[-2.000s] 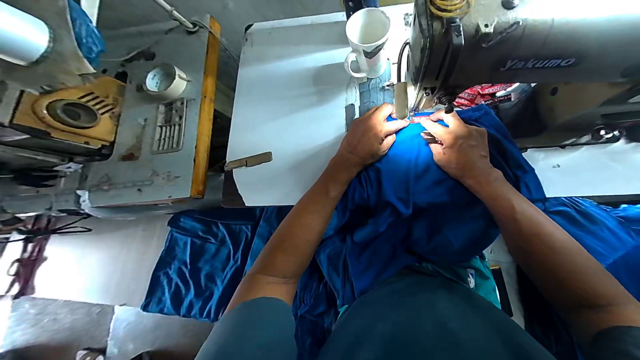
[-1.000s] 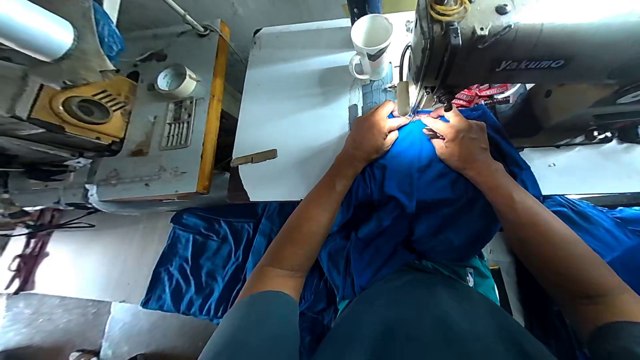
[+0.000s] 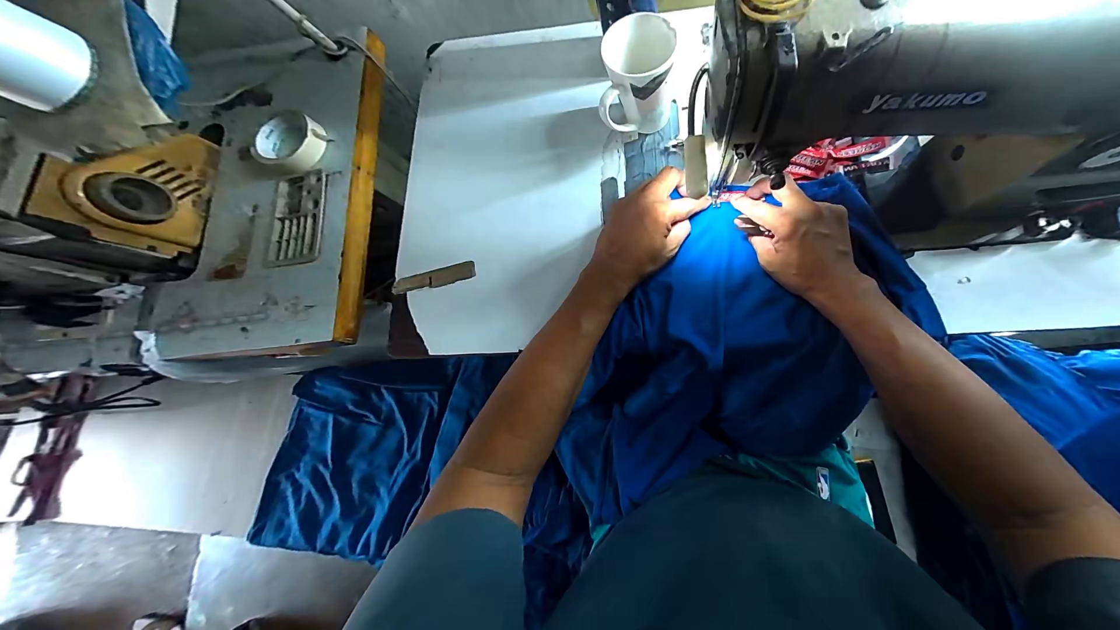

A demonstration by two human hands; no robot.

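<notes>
Blue fabric [image 3: 700, 306] lies bunched under the needle area of a Yakumo sewing machine [image 3: 910, 79] and hangs over my lap. At the left of the presser foot [image 3: 717, 194], my left hand [image 3: 643, 227] presses the fabric's top edge with thumb and fingertips. My right hand [image 3: 801, 232] grips the same edge just right of the foot, with a small dark metal tool, perhaps thread snips, partly hidden in its fingers. A narrow red strip [image 3: 733, 198] shows on the fabric edge between both hands. The needle's tip is too small to make out.
A white mug [image 3: 639, 66] stands behind the left hand on the white table [image 3: 499, 175]. A flat wooden piece [image 3: 435, 277] lies near the table's left edge. Red packets [image 3: 840, 156] sit behind the machine head. Further left, another worktop [image 3: 245, 306] holds a tape roll [image 3: 289, 142].
Both hands stay at the presser foot, holding the fabric edge, with no plain change in their grip. The view has shifted slightly.
</notes>
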